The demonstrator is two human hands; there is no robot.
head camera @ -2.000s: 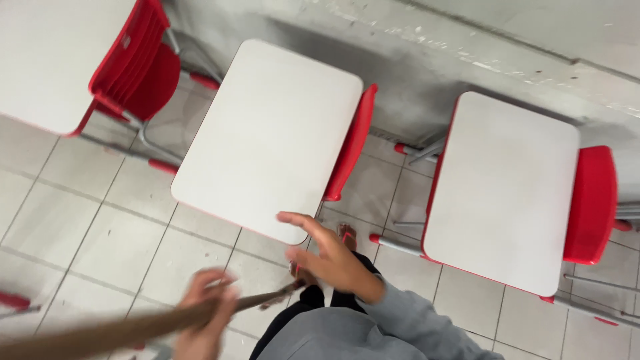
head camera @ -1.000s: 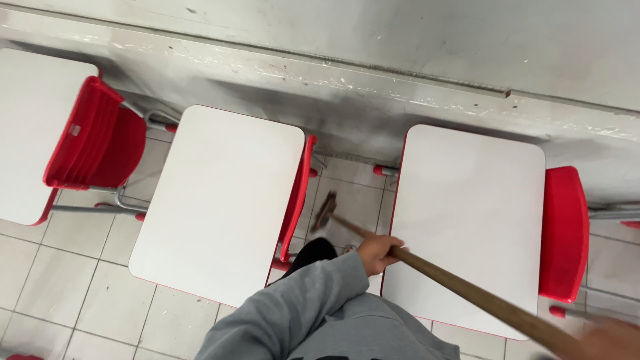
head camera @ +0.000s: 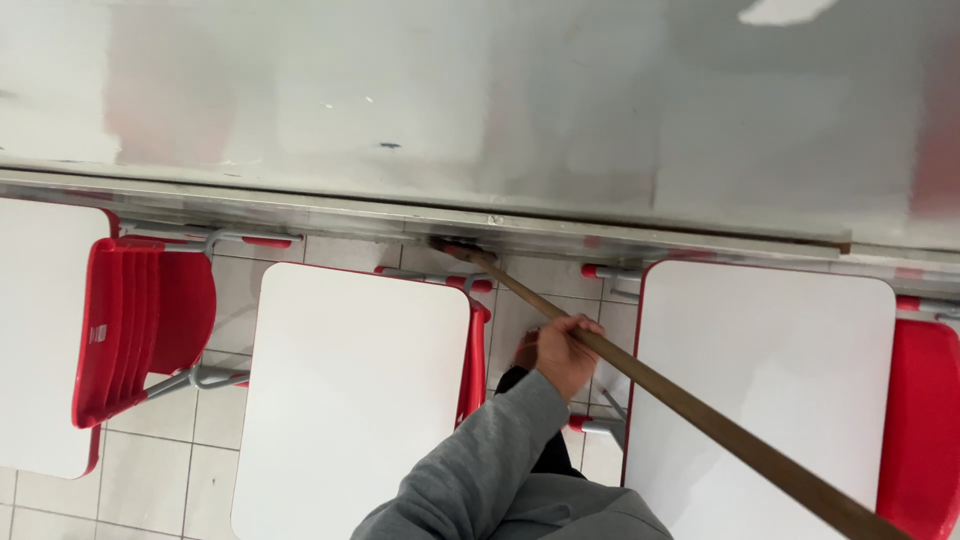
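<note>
My left hand [head camera: 568, 355], in a grey sleeve, is closed around the wooden handle of a broom [head camera: 690, 397]. The handle runs from the lower right up and left to the dark broom head [head camera: 463, 250], which is on the floor at the foot of the wall. The lower handle passes between two white-topped desks, and its near end crosses above the right desk [head camera: 757, 375]. My right hand is not in view.
Another white desk [head camera: 360, 382] stands left of my arm, with a red chair [head camera: 477, 360] at its right edge. A red chair [head camera: 120, 337] is farther left, another [head camera: 922, 420] at far right. The grey wall [head camera: 450, 112] spans the top above the tiled floor [head camera: 150, 465].
The broom handle pointed to the lower left at first, with both hands near it; it now points to the lower right. The broom head has moved to the wall's foot. My right hand has left the view.
</note>
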